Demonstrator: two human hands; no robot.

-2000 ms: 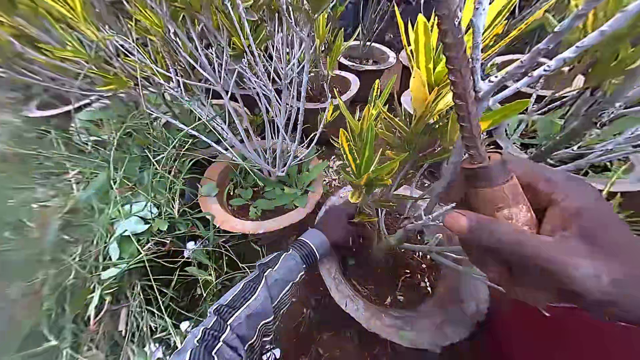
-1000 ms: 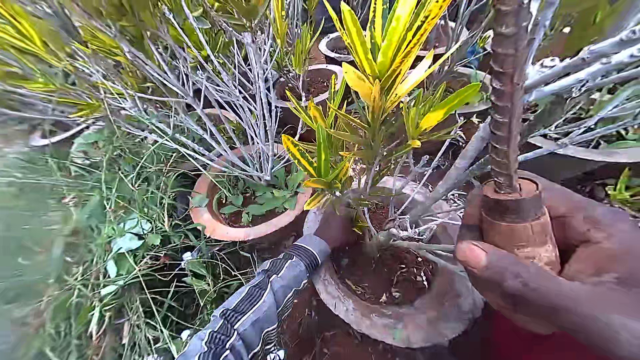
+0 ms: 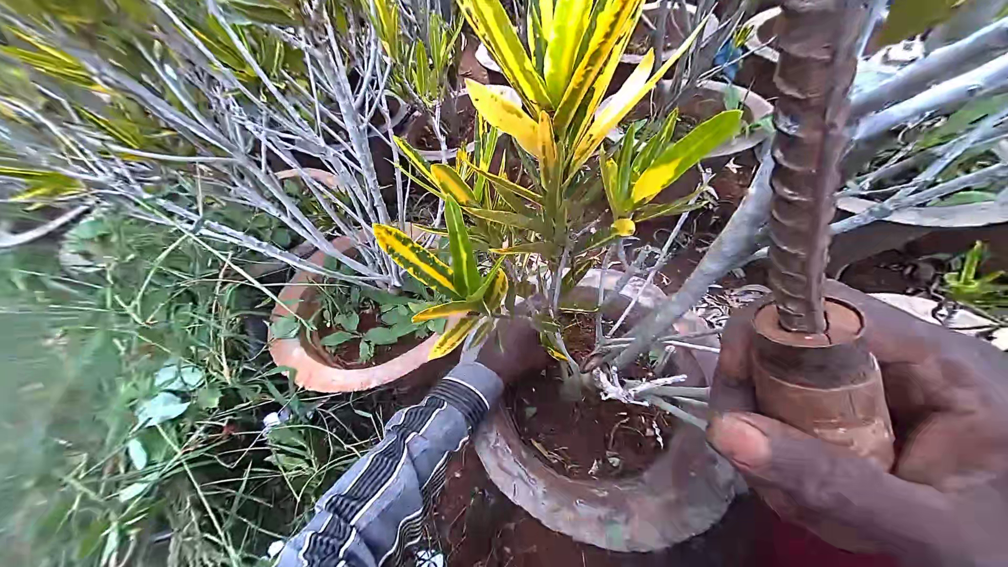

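My right hand [image 3: 874,441] grips the wooden handle [image 3: 823,386] of a tool whose ribbed metal rod [image 3: 811,165] points up; the rod's far end lies outside the view. My left hand [image 3: 513,346], below a striped grey sleeve, reaches to the left inner side of a round pot [image 3: 606,512], behind the leaves of a croton plant [image 3: 559,189]. Its fingers are hidden, so its hold cannot be told. Reddish soil [image 3: 583,433] fills the pot, with pale cut-looking stems [image 3: 654,387] near the plant's base.
Another clay pot [image 3: 354,378] with low green leaves and grey bare branches [image 3: 346,134] stands at the left. Grass and weeds [image 3: 173,441] grow at the lower left. Thick grey branches [image 3: 732,244] slant behind my right hand. More pots [image 3: 728,102] stand at the back.
The view has come closer to the croton and its pot. My right hand keeps its grip on the handle, and my left hand stays at the pot's left side.
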